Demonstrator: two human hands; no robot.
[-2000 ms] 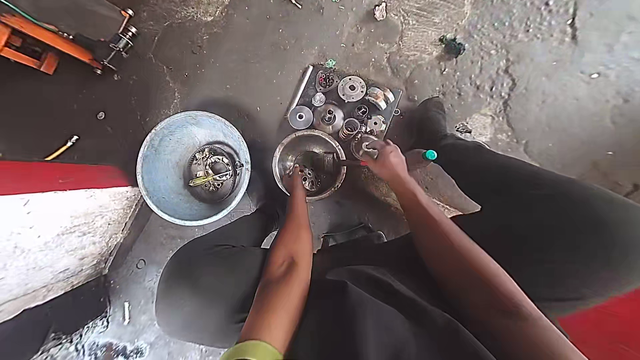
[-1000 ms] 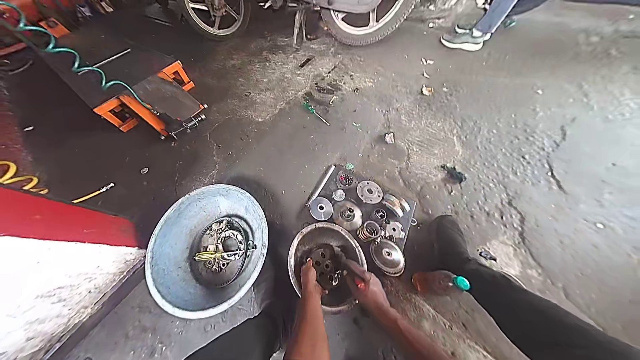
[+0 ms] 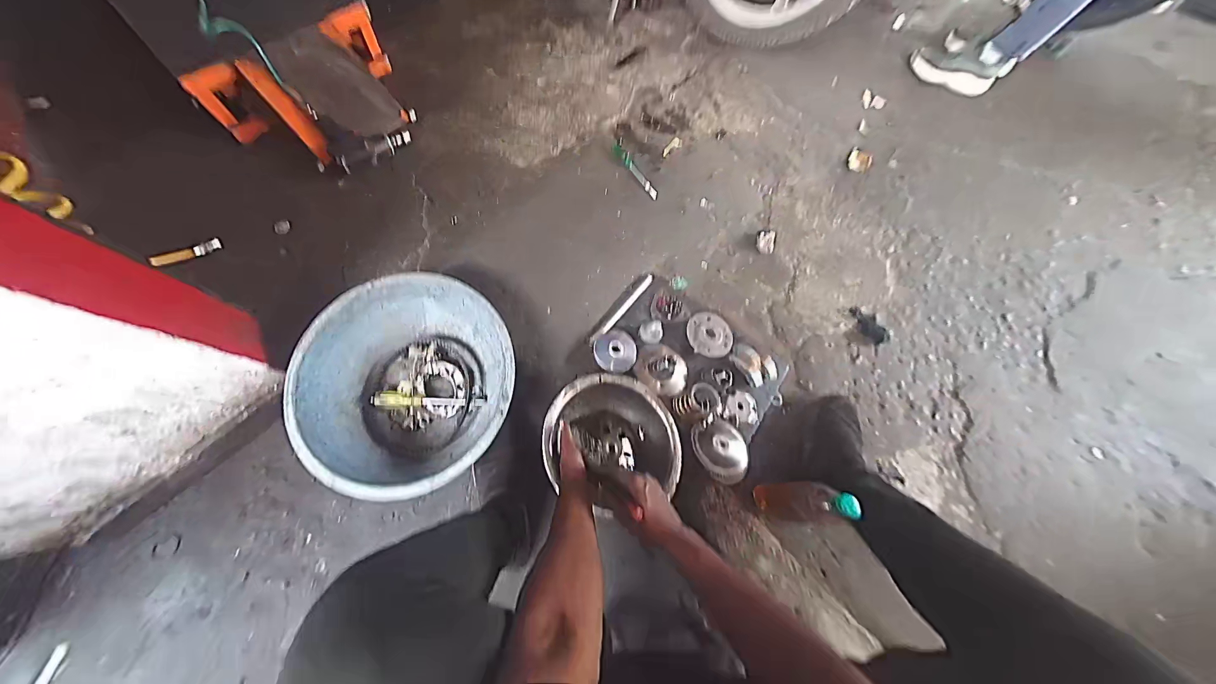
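A round metal bowl (image 3: pixel 672 404) stands on the floor between my legs, with a dark round metal part (image 3: pixel 598 435) in it. At the bowl's left inner side, my left hand (image 3: pixel 572 465) grips that part by its edge. My right hand (image 3: pixel 648 508) is closed around a dark handle, perhaps of a brush, whose far end is over the part. Just beyond the bowl, a dark tray (image 3: pixel 771 380) holds several discs, a coil spring (image 3: pixel 705 401) and a domed metal cover (image 3: pixel 720 452).
Left of the bowl stands a large blue-grey basin (image 3: pixel 306 380) with metal parts and a yellow-handled tool (image 3: pixel 399 401). A bottle with a green cap (image 3: pixel 847 505) lies by my right leg. Farther off are an orange-framed lift (image 3: pixel 285 109), a wheel (image 3: pixel 774 24) and another person's shoe (image 3: pixel 959 74).
My right hand, to the right of the bowl two seconds ago, is now at its near rim, still with the dark handle. The view has shifted markedly.
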